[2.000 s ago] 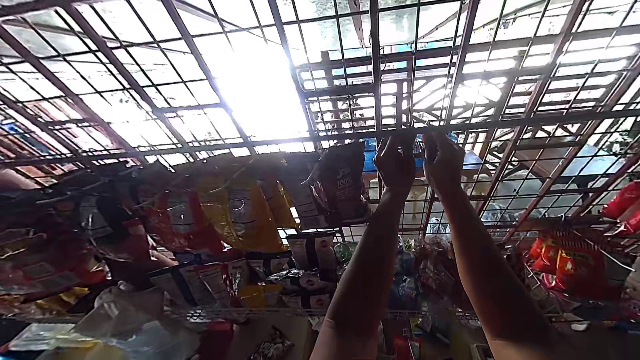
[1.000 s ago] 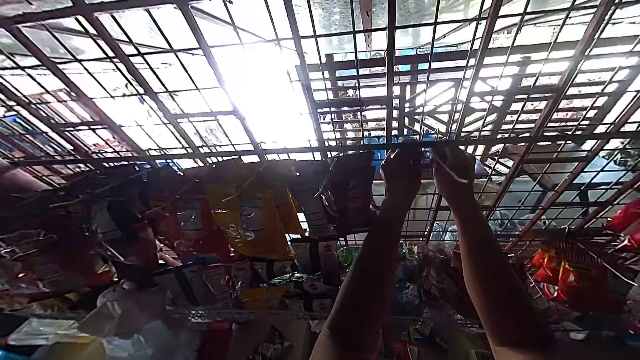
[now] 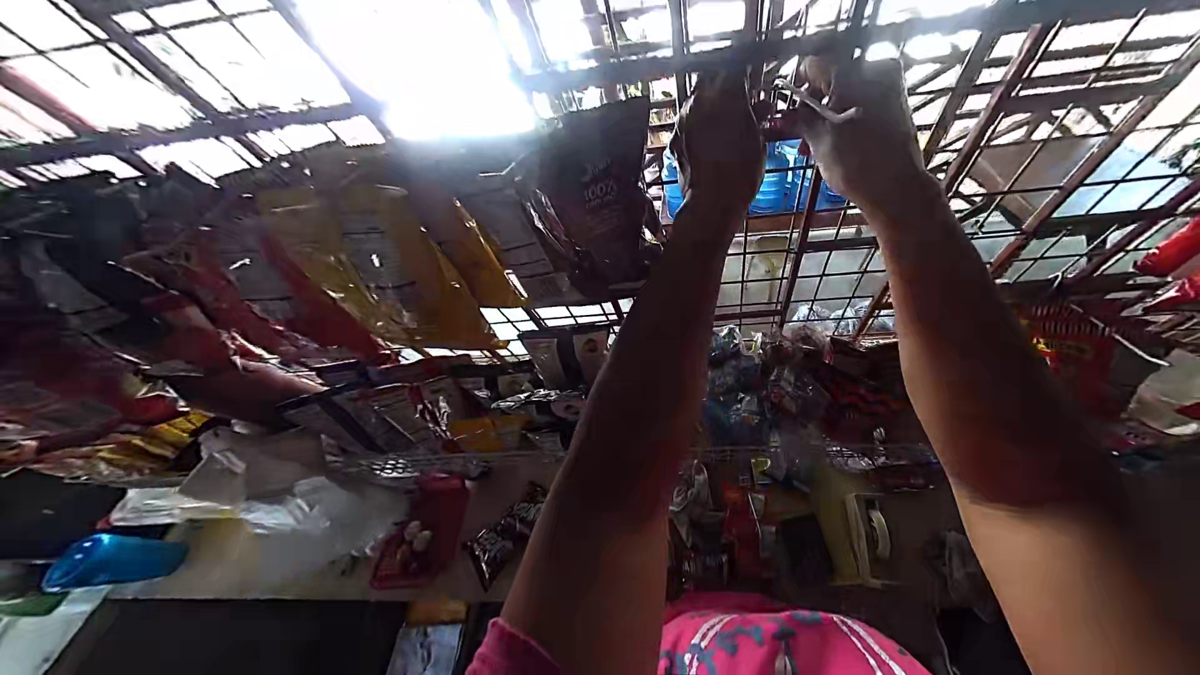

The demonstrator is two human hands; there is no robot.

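Both arms reach up to a horizontal bar (image 3: pixel 619 70) of the metal grille. My left hand (image 3: pixel 720 141) is raised at the bar, its fingers dark and partly hidden against the glare; what they hold cannot be told. To its right, my right hand (image 3: pixel 862 122) is closed on a thin white strip or tie (image 3: pixel 816 98), whose loose end sticks out between the hands. A dark printed plastic packet (image 3: pixel 600 192) hangs just left of my left hand. Further left hang yellow packets (image 3: pixel 422 272) in a row.
Red packets (image 3: pixel 1073 347) hang at the right. Blue water jugs (image 3: pixel 773 178) show behind the grille. Below lies a shelf with a red plastic basket (image 3: pixel 436 525), a clear plastic bag (image 3: pixel 319 516), a blue glossy container (image 3: pixel 117 561) and a roll of tape (image 3: pixel 878 534).
The view has shifted, with the bar and both hands now higher in it. The white strip at my right hand shows in the one-second-old frame too, but not plainly before that.
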